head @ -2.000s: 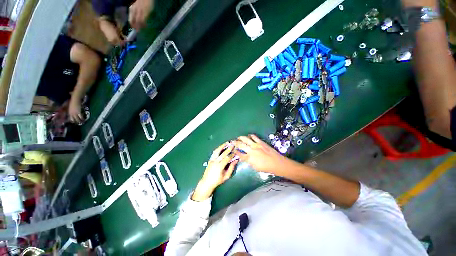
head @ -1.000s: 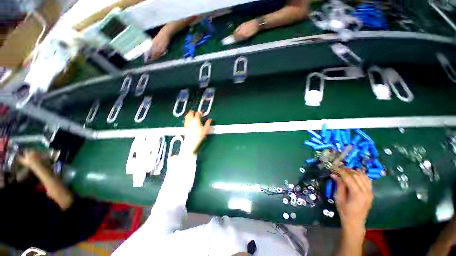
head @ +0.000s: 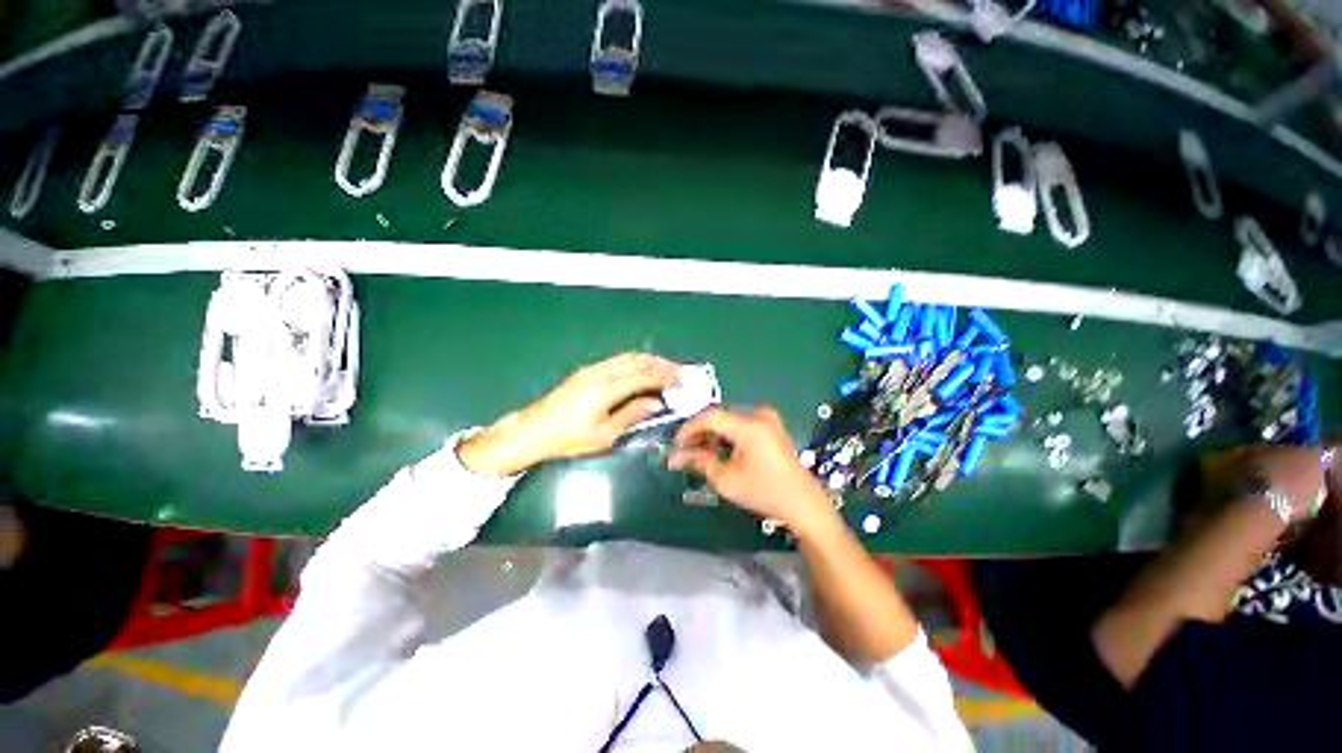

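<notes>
My left hand (head: 589, 409) holds a white loop-shaped housing (head: 690, 390) over the middle of the bench, its round white head showing past my fingers. My right hand (head: 736, 453) is just right of the housing, fingers curled with the tips together; whether it holds a small part I cannot tell. A heap of blue cylinders (head: 967, 361) with silver-grey metal pieces lies right of my hands, with small pale round parts (head: 871, 524) at its near edge. A stack of white housings (head: 268, 366) lies at the left.
A white divider rail (head: 589, 266) runs across behind the bench. Beyond it, loop housings (head: 481, 149) lie spaced on the dark green belt (head: 662, 162). At right, a neighbour's arm (head: 1200, 566) reaches to another blue pile (head: 1295, 390). Red stools (head: 221, 589) stand below the bench edge.
My left hand has come back from the rail and now holds a housing. My right hand has moved left from the heap to beside it. The view has shifted.
</notes>
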